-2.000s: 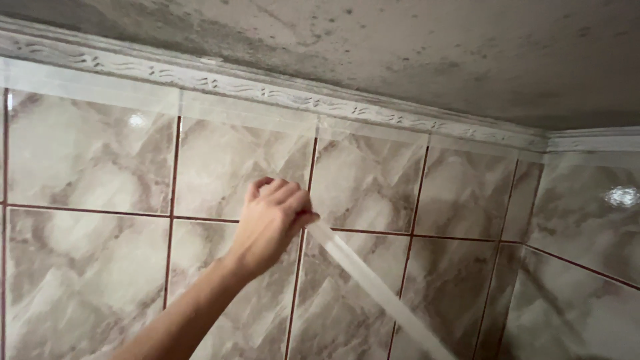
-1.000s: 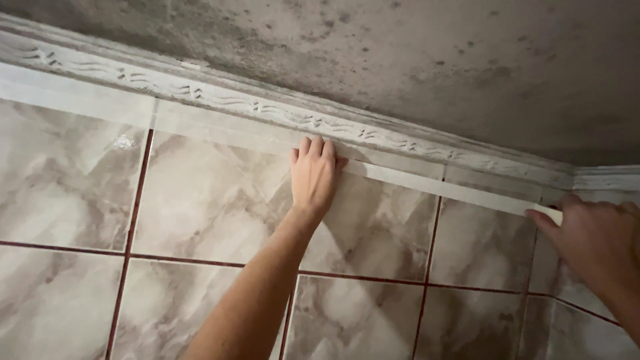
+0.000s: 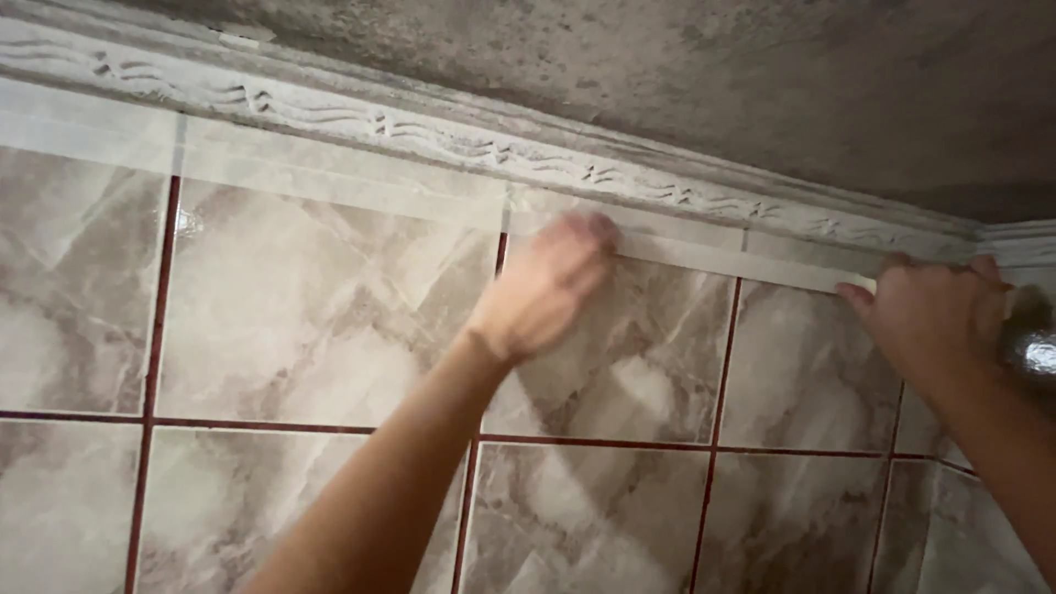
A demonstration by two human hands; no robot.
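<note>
A whitish, translucent strip of adhesive tape (image 3: pixel 726 262) runs along the top of the marbled wall tiles (image 3: pixel 322 297), just below a white moulded cornice (image 3: pixel 445 142). My left hand (image 3: pixel 553 280) is blurred and lies over the tape near the middle of the view, its fingers bent; whether it grips anything cannot be told. At the right, my right hand (image 3: pixel 936 305) is closed around the far end of the tape, close to the wall corner. The roll, if there is one, is hidden in that hand.
Above the cornice spreads a grey ceiling (image 3: pixel 742 91) with dark stains. Dark red grout lines (image 3: pixel 594 443) divide the tiles. A second wall (image 3: pixel 982 520) meets this one at the right, where a bright reflection shows.
Two seconds ago the tape hung slanting down from my left hand; now it lies up along the cornice. My right hand, out of view then, has come in at the right holding its end.
</note>
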